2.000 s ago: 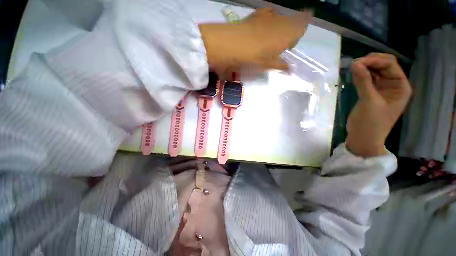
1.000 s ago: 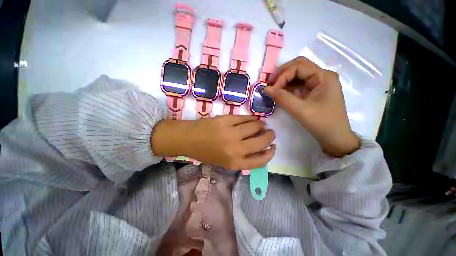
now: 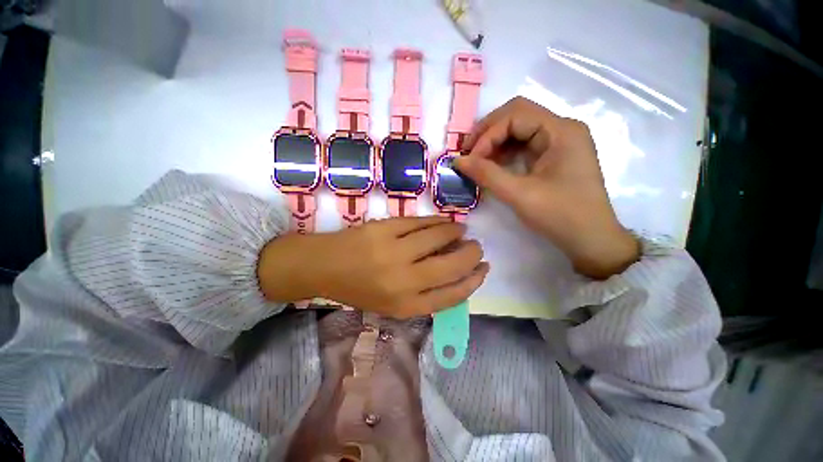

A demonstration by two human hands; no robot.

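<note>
Four pink smartwatches lie side by side on the white mat, buckle ends away from me. The rightmost watch [image 3: 456, 188] sits slightly lower, with faint marks on its dark screen. My left hand [image 3: 388, 266] lies across the near straps, fingers curled over a mint-green handled tool [image 3: 450, 338]; its handle end sticks out past the mat's front edge and its head is hidden. My right hand [image 3: 555, 180] has thumb and forefinger pinched at the top of the rightmost screen; whether film is between them cannot be seen.
The white mat [image 3: 217, 117] has a yellowish front edge. A small pale stick with a dark tip [image 3: 465, 23] lies at the far edge. A shiny clear sheet [image 3: 618, 86] lies at the right. A grey, blurred shape [image 3: 149, 32] is at the far left.
My left hand has come back from the far side to the straps, with the green handle now showing. My right hand has moved from beyond the mat's right edge to the rightmost watch.
</note>
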